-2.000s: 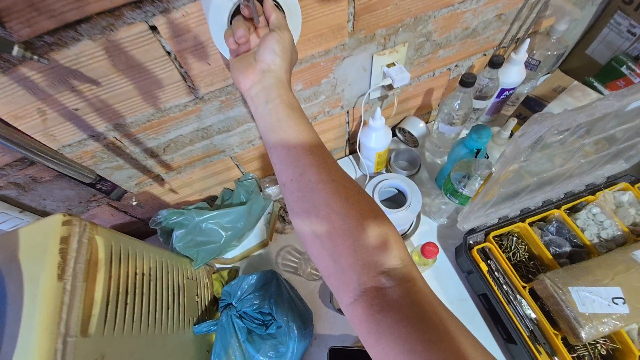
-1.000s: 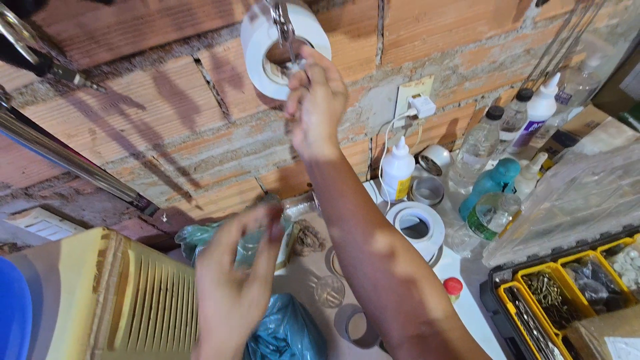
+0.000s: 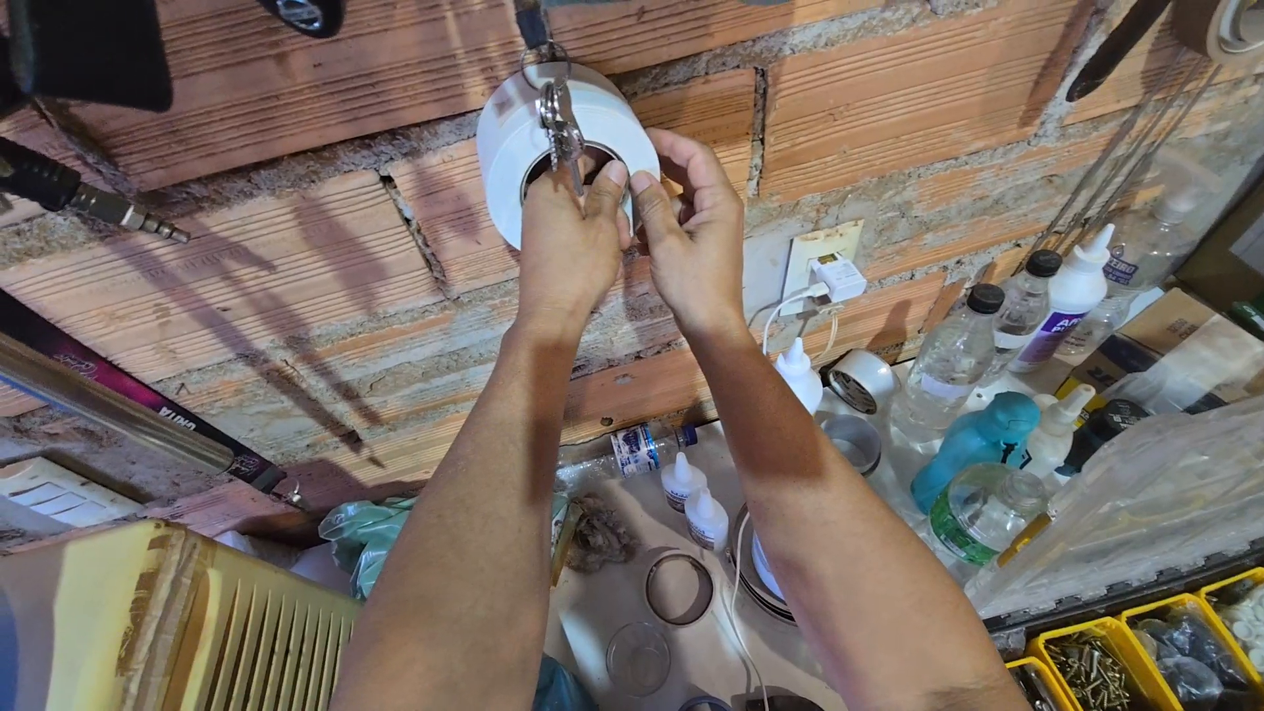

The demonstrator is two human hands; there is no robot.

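Note:
A wide white roll of tape or labels [image 3: 504,148] hangs against the brick wall, with a bunch of keys [image 3: 561,128] dangling in front of it. My left hand [image 3: 573,237] has its fingers inside the roll's core and its thumb at the rim, gripping the edge. My right hand [image 3: 691,217] pinches the roll's right edge between thumb and fingers, close beside the left thumb. The fingertips inside the core are partly hidden.
Below stand clear bottles [image 3: 943,365], a teal bottle [image 3: 978,449], small white dropper bottles [image 3: 706,518] and tape rolls [image 3: 678,589]. A white charger [image 3: 837,279] is in the wall outlet. Yellow parts bins [image 3: 1106,662] lie at lower right, a slatted yellow case [image 3: 247,632] at lower left.
My left hand, blurred below the roll a second ago and out of view before that, has come up to the roll. My right hand now pinches its right edge.

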